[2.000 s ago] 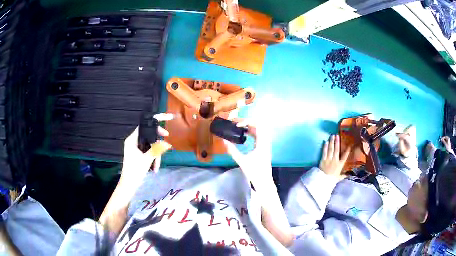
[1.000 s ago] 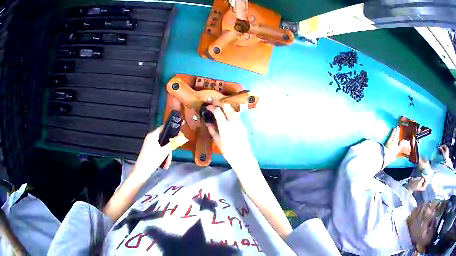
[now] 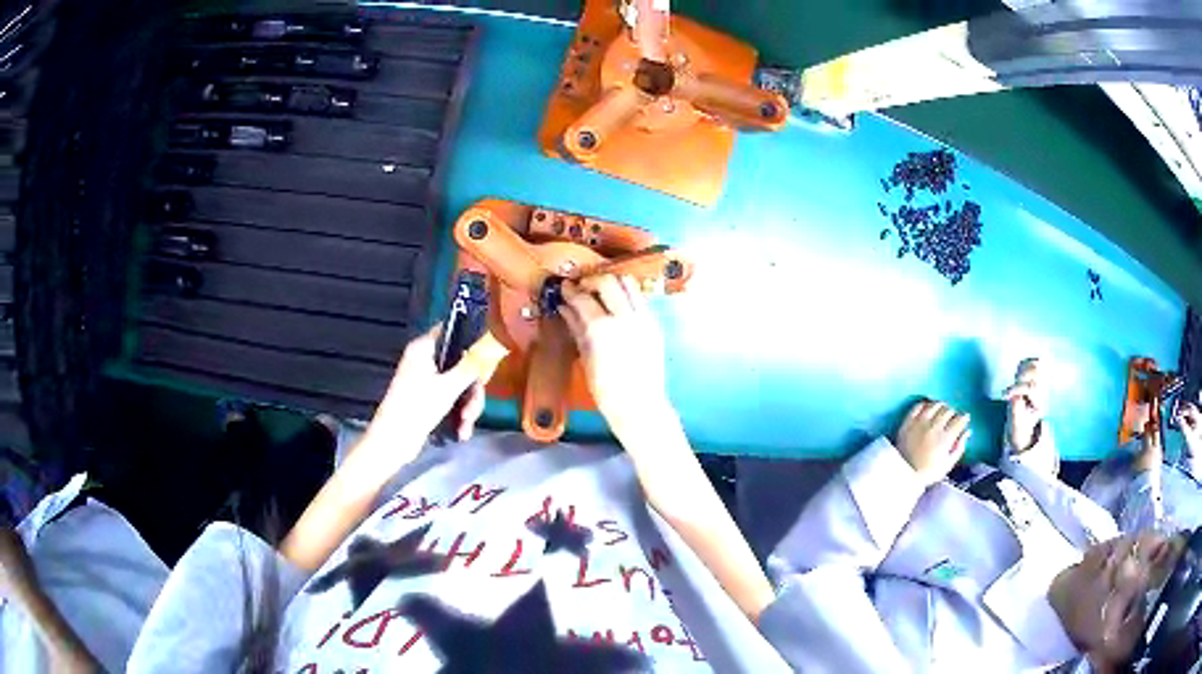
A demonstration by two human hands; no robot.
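The near orange assembly fixture (image 3: 547, 414) has three arms in a Y. My right hand (image 3: 610, 329) is over its middle, with the fingers on a small dark piece (image 3: 552, 294) at the centre. My left hand (image 3: 442, 386) holds black legs (image 3: 463, 320) upright at the fixture's left edge; how many is not clear. A yellow wrap shows on a left-hand finger.
A second orange fixture (image 3: 705, 165) stands behind. A black ribbed parts tray (image 3: 303, 224) with black parts lies left. A pale metal arm (image 3: 910, 69) reaches over the bench. Small black parts (image 3: 940, 217) lie loose at right. A neighbouring worker's hands (image 3: 935, 439) rest near the bench edge; another orange fixture (image 3: 1136, 402) is far right.
My right hand has moved from beside the near fixture to its centre, with the dark piece now there. My left hand moved slightly right. The neighbour's orange fixture has moved away to the far right.
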